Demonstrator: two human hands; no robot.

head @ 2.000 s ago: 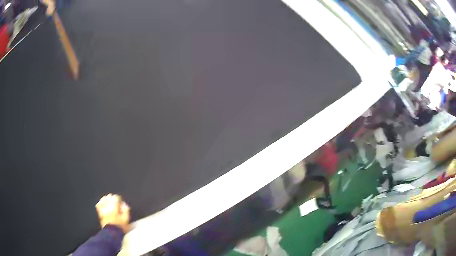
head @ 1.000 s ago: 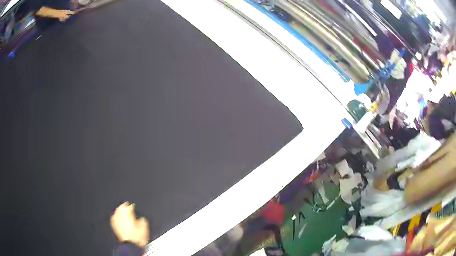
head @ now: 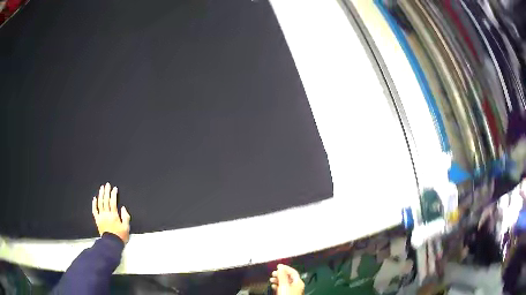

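Observation:
Dark fabric (head: 190, 115) lies flat over most of the table, with a straight edge at the right and another along the near side. My left hand (head: 111, 213) lies palm down with fingers spread at the cloth's near edge, holding nothing; its thumb points right. My right hand (head: 286, 280) is at the bottom of the picture, off the table's near edge, partly cut off. Its fingers are curled, and I cannot tell whether anything is in them.
The pale table border (head: 369, 132) runs along the near side and right end. A long rail (head: 389, 86) crosses that end. Beyond it are long rolls or tubes (head: 461, 86) and a blue strip. Scraps lie on the green floor (head: 329, 280) below the near edge.
The view has turned towards the table's right end. My left hand has opened from a curled shape and lies flat on the cloth. My right hand has come into view. The other person's hand has left view.

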